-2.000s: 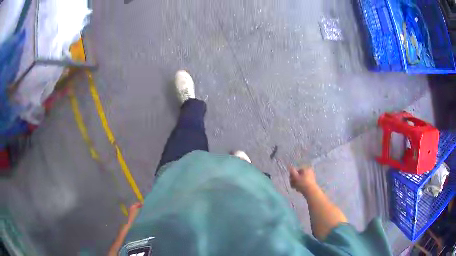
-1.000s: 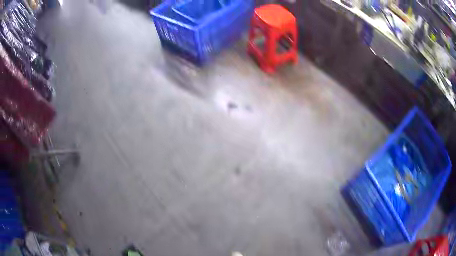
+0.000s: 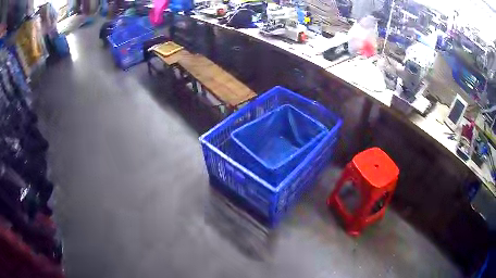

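Neither of my hands is in the picture. Nearest in front of me, a large blue slatted plastic basket (image 3: 239, 179) stands on the grey floor, with a smaller blue tub (image 3: 280, 138) inside it. A red plastic stool (image 3: 375, 168) stands upright just to the right of the basket, not seen touching it. No hand touches any of these.
A brown wooden bench (image 3: 215, 79) stands beyond the basket, with another blue basket (image 3: 130, 40) behind it. A long white worktable (image 3: 348, 70) with machines and cloth runs along the right. Dark hanging garments (image 3: 27, 146) line the left edge. Grey floor (image 3: 119, 163) lies between.
The view has moved forward and lifted. The basket with the tub and the red stool now appear nearer and lower; the bench and worktable show more. My hands, visible two seconds ago, are out of view.
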